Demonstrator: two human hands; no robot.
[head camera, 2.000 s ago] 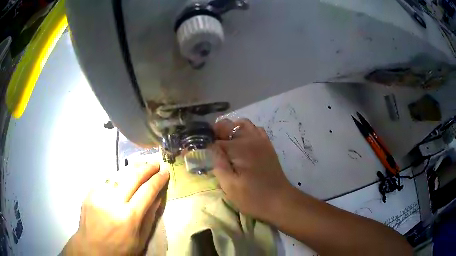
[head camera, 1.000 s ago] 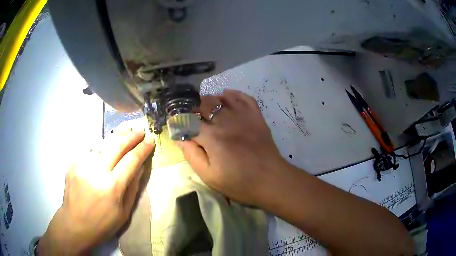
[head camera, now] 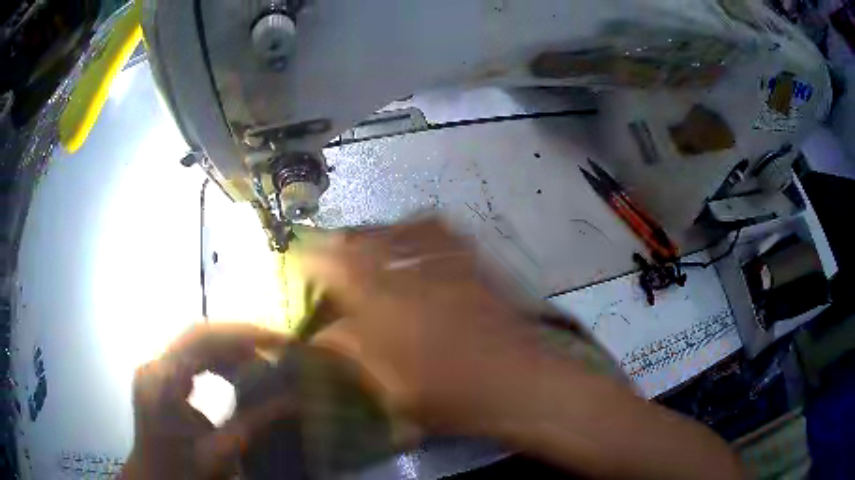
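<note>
The khaki garment piece (head camera: 342, 398) lies bunched in front of the needle area, bright yellow under the lamp near the presser foot (head camera: 279, 236). My left hand (head camera: 202, 398) is on the cloth's left side, fingers curled, with a bright gap between thumb and fingers. My right hand (head camera: 403, 309) is blurred by motion and lies over the cloth just right of and below the foot, with cloth at its fingers. The fingertips and cloth edges are partly hidden. The thread tension dial (head camera: 300, 195) shows just above the foot.
The white machine head (head camera: 422, 47) spans the top. Orange-handled thread snips (head camera: 637, 216) lie right of the needle, beside a dark thread tangle (head camera: 660, 277). A yellow curved piece (head camera: 101, 84) hangs at upper left. An open box (head camera: 783, 272) stands at the right edge.
Both hands have moved down from the needle area, toward me. The cloth between them is more bunched and the presser foot is more exposed. The view has shifted, showing more of the right side.
</note>
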